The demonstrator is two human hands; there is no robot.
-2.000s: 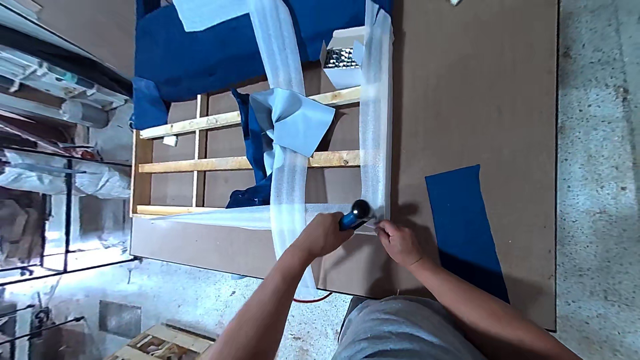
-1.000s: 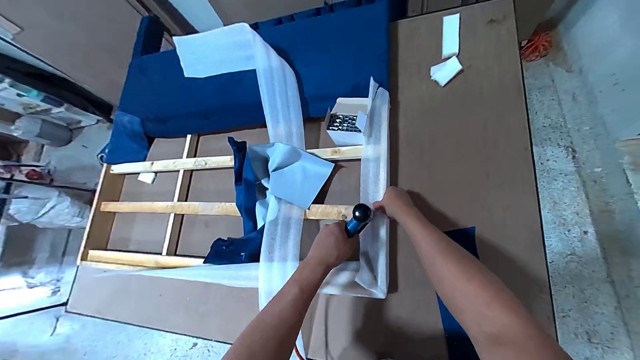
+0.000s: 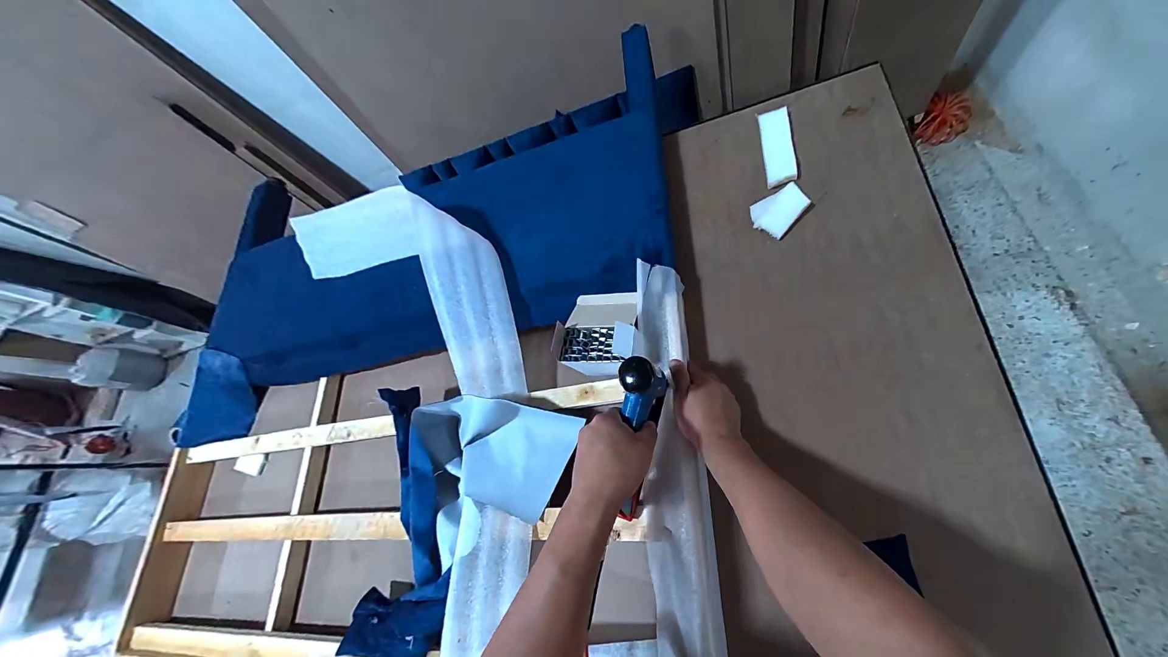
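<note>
My left hand (image 3: 613, 461) is closed around the blue handle of a pneumatic staple gun (image 3: 641, 392) with a black rounded end. The tool sits at the right rail of a wooden frame (image 3: 356, 431). My right hand (image 3: 704, 406) presses white foam sheet (image 3: 680, 529) against the outer side of that rail, its fingertips just right of the tool. Beyond the hands, an open cardboard box of staples (image 3: 593, 342) stands inside the frame's corner. A long foam strip (image 3: 470, 292) and crumpled blue and grey fabric (image 3: 511, 456) lie over the slats.
Blue upholstery (image 3: 584, 201) covers the frame's far part. Two white pieces (image 3: 777, 146) lie on the brown work table (image 3: 867, 319), near its far right. A dark blue fabric piece (image 3: 896, 558) shows under my right forearm. Orange cord (image 3: 944, 117) lies on the floor beyond the table.
Both hands and the staple gun have moved along the right rail, from the near corner toward the staple box. The view has shifted toward the far end.
</note>
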